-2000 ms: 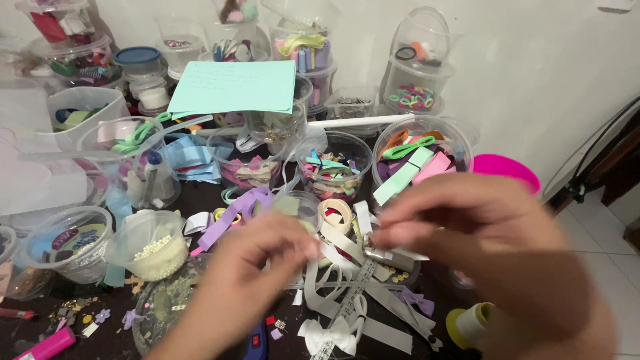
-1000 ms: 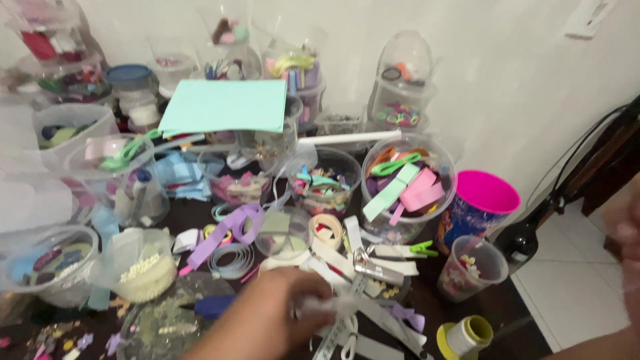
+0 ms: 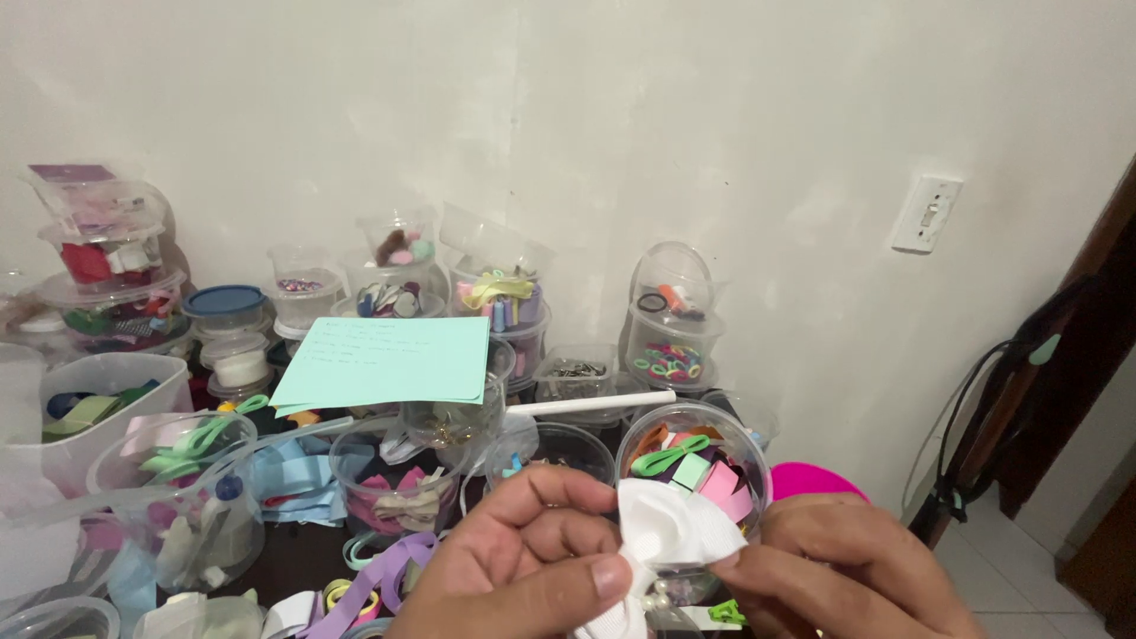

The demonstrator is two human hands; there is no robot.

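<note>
A white ribbon bow (image 3: pixel 679 524) is held up at the lower middle of the head view, one loop upright and another running down behind the fingers. My left hand (image 3: pixel 532 559) pinches it near its centre between thumb and fingers. My right hand (image 3: pixel 852 568) grips the edge of the upper loop at its right side. Small pearl-like beads (image 3: pixel 658 595) show just below the bow's centre; whether they are attached to it I cannot tell. Behind the hands stands a clear tub (image 3: pixel 763 444) of coloured ribbon pieces.
Clear tubs of ribbons and trimmings crowd the dark table. Green paper sheets (image 3: pixel 386 364) with writing lie across some tubs. A white stick (image 3: pixel 595 404) lies behind, a pink cup (image 3: pixel 816 482) stands at right, and purple ribbon (image 3: pixel 390 577) lies at lower left. The wall rises behind.
The white bow is now held up in both hands; a second ago my left hand was low over the ribbons and my right was at the right edge. The view has tilted up.
</note>
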